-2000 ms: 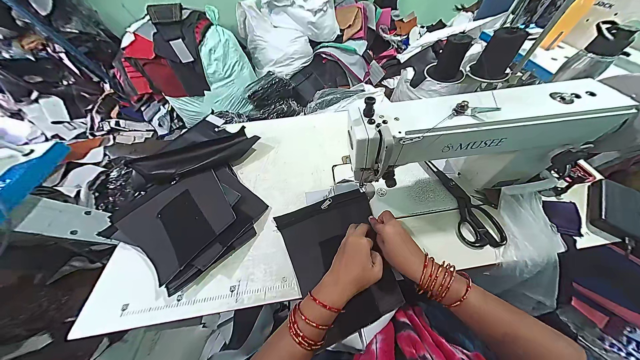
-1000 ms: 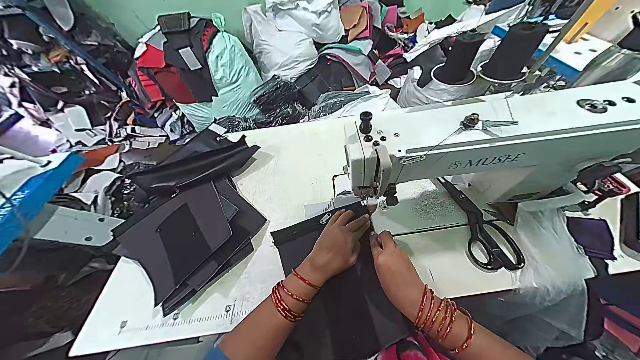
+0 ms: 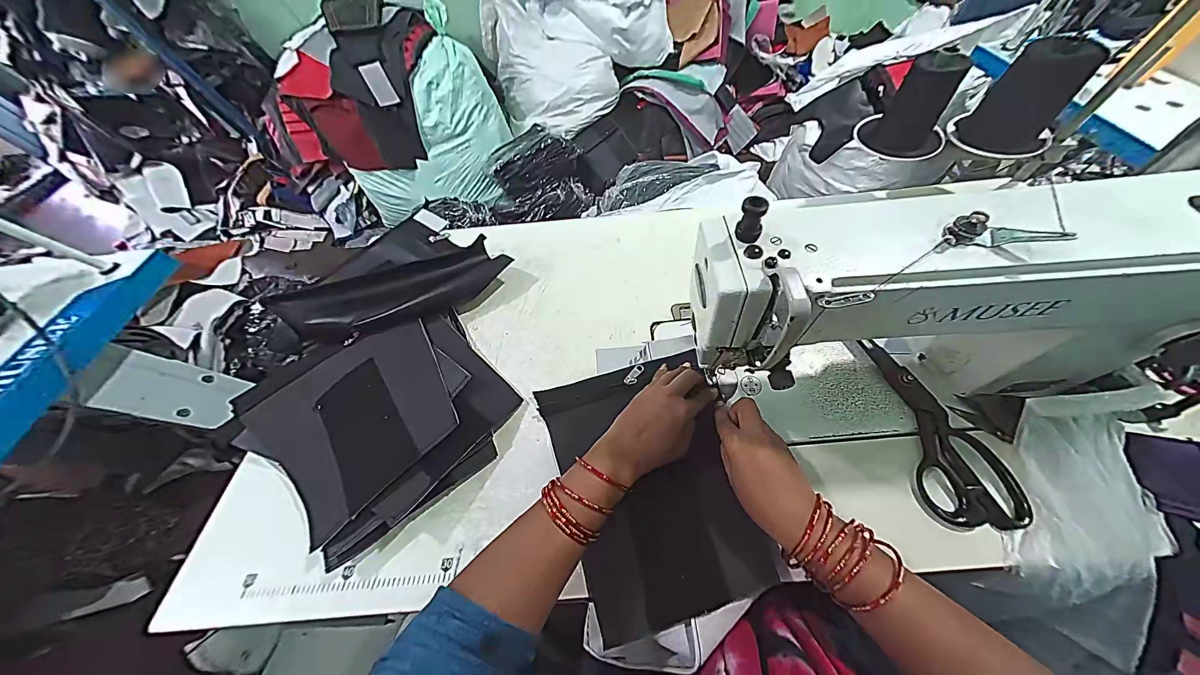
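Observation:
A black fabric panel (image 3: 670, 534) with a zipper along its top edge lies at the sewing machine (image 3: 937, 291), its lower end hanging over the table's front edge. The zipper pull (image 3: 634, 374) shows left of my hands. My left hand (image 3: 661, 422) presses on the panel close to the needle area, fingers bent. Just right of it, my right hand (image 3: 755, 450) pinches the panel's right edge beside the presser foot (image 3: 727, 380). The fingertips of both hands are partly hidden at the machine head.
A stack of black panels (image 3: 366, 422) lies on the table's left part. Black-handled scissors (image 3: 947, 459) rest right of my hands. Black thread cones (image 3: 1031, 94) stand behind the machine. Filled bags (image 3: 459, 122) and fabric scraps are piled beyond the table.
My left hand has moved up along the panel toward the needle since the oldest frame. The panel's top edge now sits closer in to the machine head.

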